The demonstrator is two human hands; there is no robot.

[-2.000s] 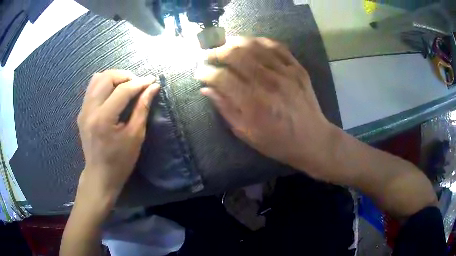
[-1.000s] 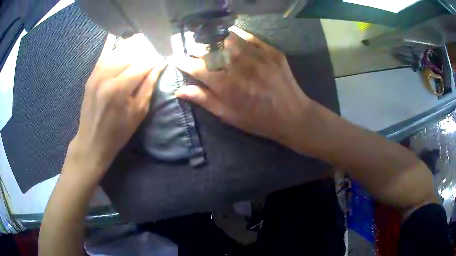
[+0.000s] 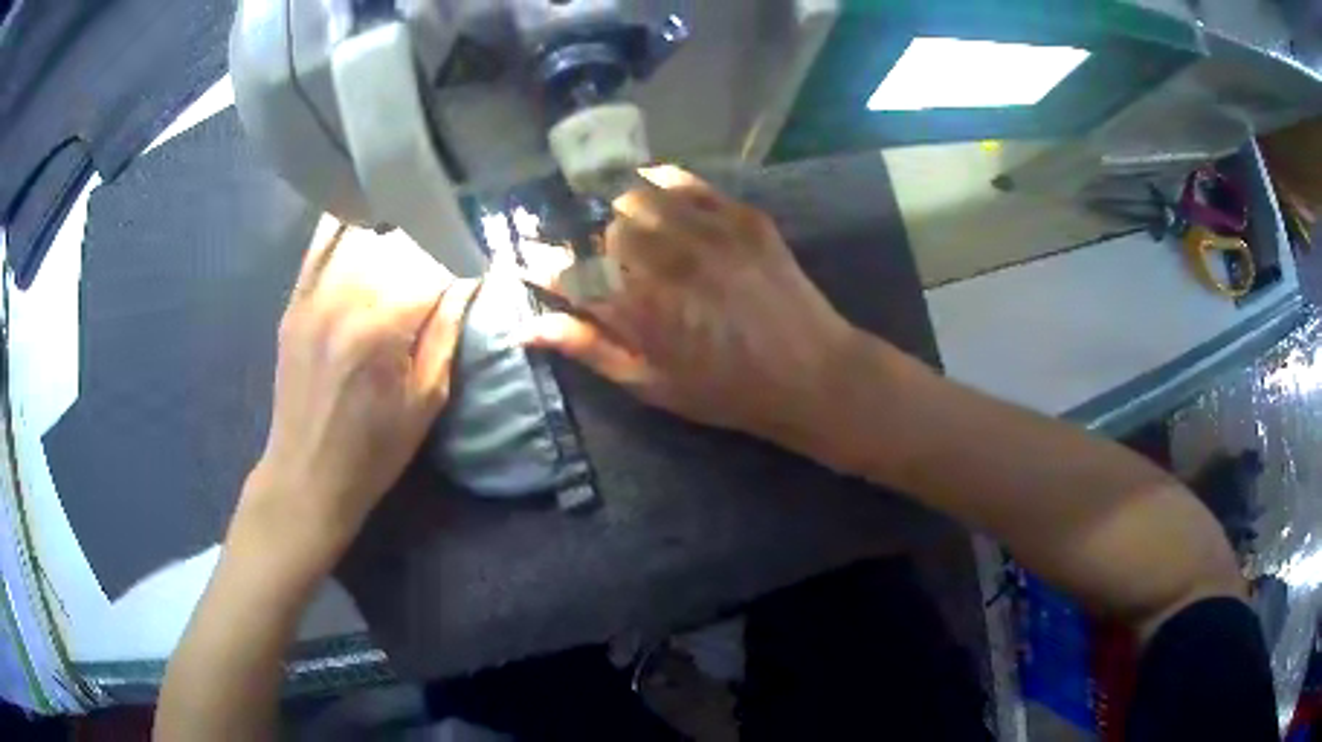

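Observation:
A large dark grey garment panel point(image 3: 696, 536) covers much of the machine table. A smooth, shinier lining piece point(image 3: 500, 428) with a rounded, puckered end lies at its middle. A narrow dark strip point(image 3: 558, 413) runs along the lining's right edge up to the brightly lit needle area point(image 3: 508, 239). My left hand point(image 3: 370, 334) lies on the cloth left of the lining, fingertips at the lining's edge near the needle. My right hand point(image 3: 711, 297) lies on the panel right of the strip, thumb and finger pressing at the strip. Glare hides the needle and some fingertips.
The sewing machine head point(image 3: 696, 73) with a green band hangs over the cloth. Orange-yellow and red-handled scissors point(image 3: 1218, 261) lie in the tray at the right corner. A blue basket point(image 3: 1056, 645) is below the table edge. Clear-wrapped material point(image 3: 1298, 493) is at far right.
Since two seconds ago, both hands and the strip have come up to the needle, and the panel has turned and shifted. In the last second the view moved, showing more of the machine head.

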